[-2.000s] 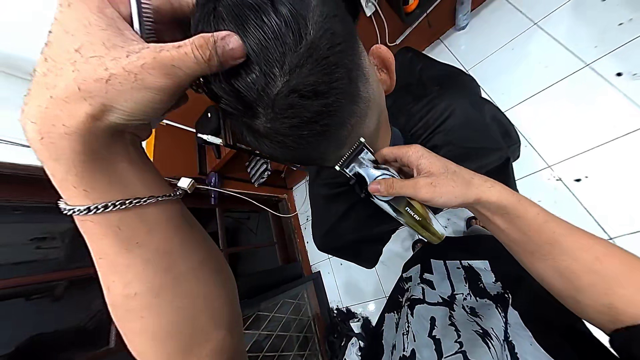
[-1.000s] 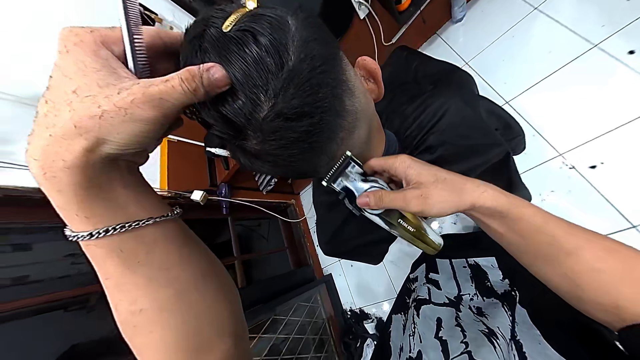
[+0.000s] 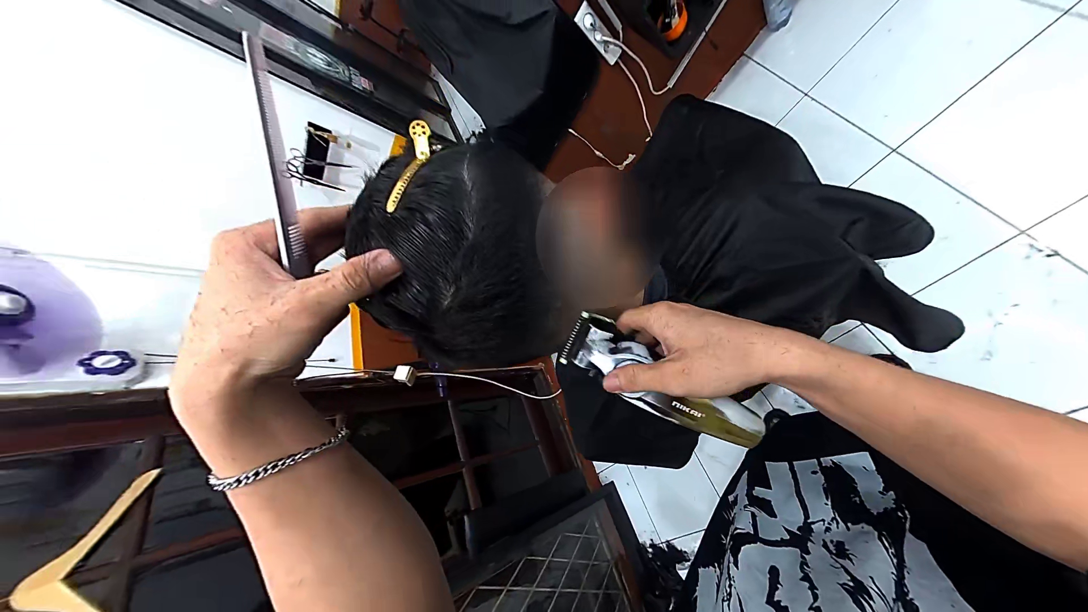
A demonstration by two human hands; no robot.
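Note:
My left hand (image 3: pixel 272 297) holds a comb (image 3: pixel 276 161) upright between thumb and fingers, its thumb resting on the dark hair of a seated person's head (image 3: pixel 467 255). A yellow hair clip (image 3: pixel 408 174) sits in that hair. In my right hand (image 3: pixel 680 348) is a cordless hair clipper (image 3: pixel 671 395) with a silver and gold-green body. Its toothed end is close to the lower side of the head; whether it touches cannot be told. A black cape (image 3: pixel 765 221) covers the seated person's body.
Scissors (image 3: pixel 310 170) lie on the white counter (image 3: pixel 110 204) at the left, with a purple object (image 3: pixel 42 323) near its edge. A thin cable (image 3: pixel 493 382) hangs below the head. A power socket (image 3: pixel 597 34) with plugged cords is at the top. White floor tiles (image 3: pixel 960 136) lie at the right.
The view has shifted, showing more of the counter. The seated person's head has turned, and the yellow clip, out of sight two seconds ago, is fully visible. Both hands keep their tools.

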